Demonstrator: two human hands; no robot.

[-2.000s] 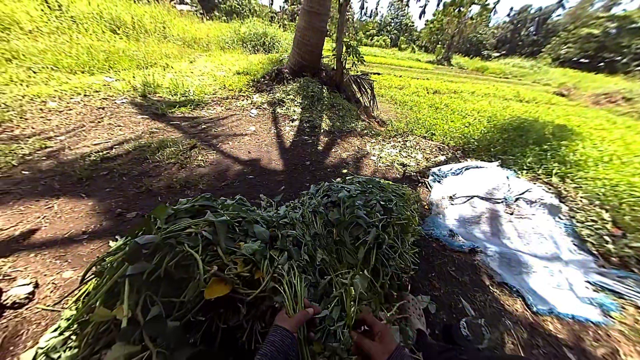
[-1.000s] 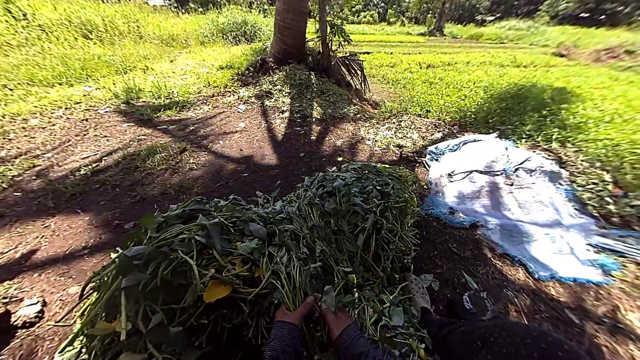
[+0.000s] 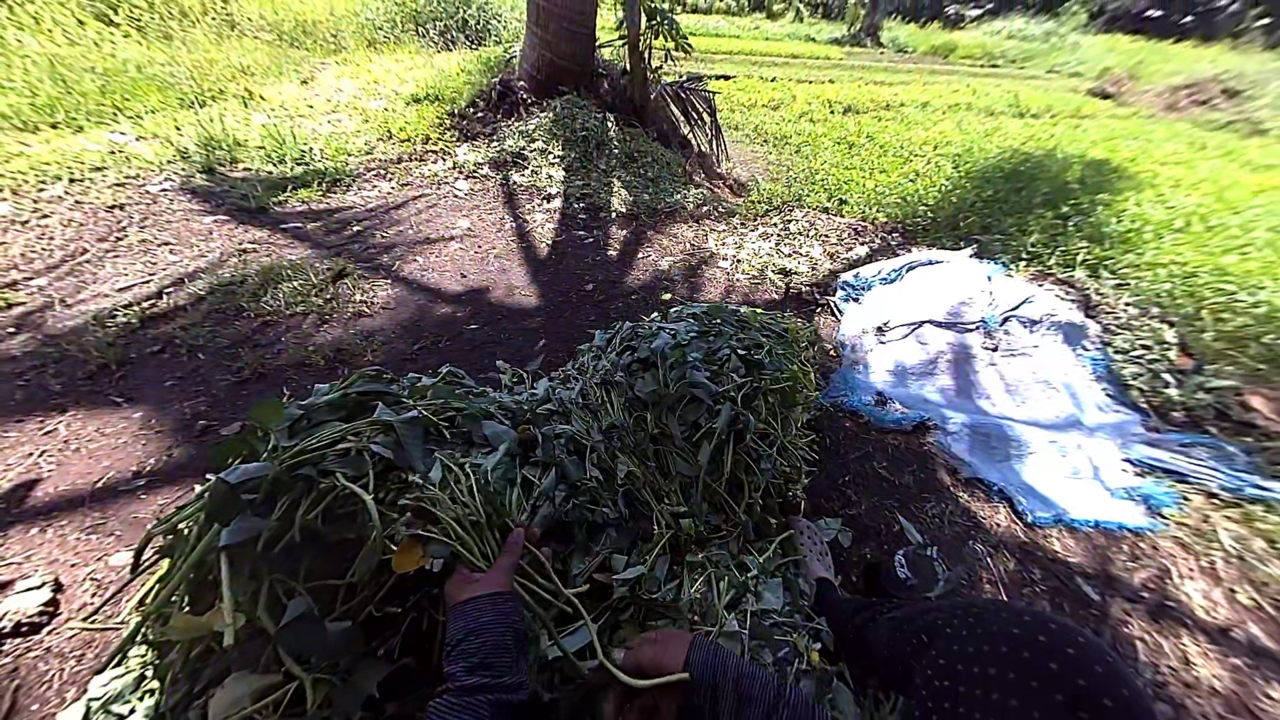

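A large heap of cut leafy green vines lies on the ground in front of me. My left hand is closed around a bunch of pale green stems at the near side of the heap, with the thumb on top. My right hand is lower and to the right, low against the heap, partly hidden by its striped sleeve and stems. A long curved stem passes over it; whether its fingers hold anything is not visible. A yellow leaf shows just left of my left hand.
A white woven sack with frayed blue edges is spread on the soil at right. My dotted dark trouser leg and a shoe are right of the heap. A palm trunk stands beyond, with cut leaves around its base.
My hands were close together at the heap's near edge one second ago. Now they are apart, the left up and leftward with a stem bunch, the right lower and to the right.
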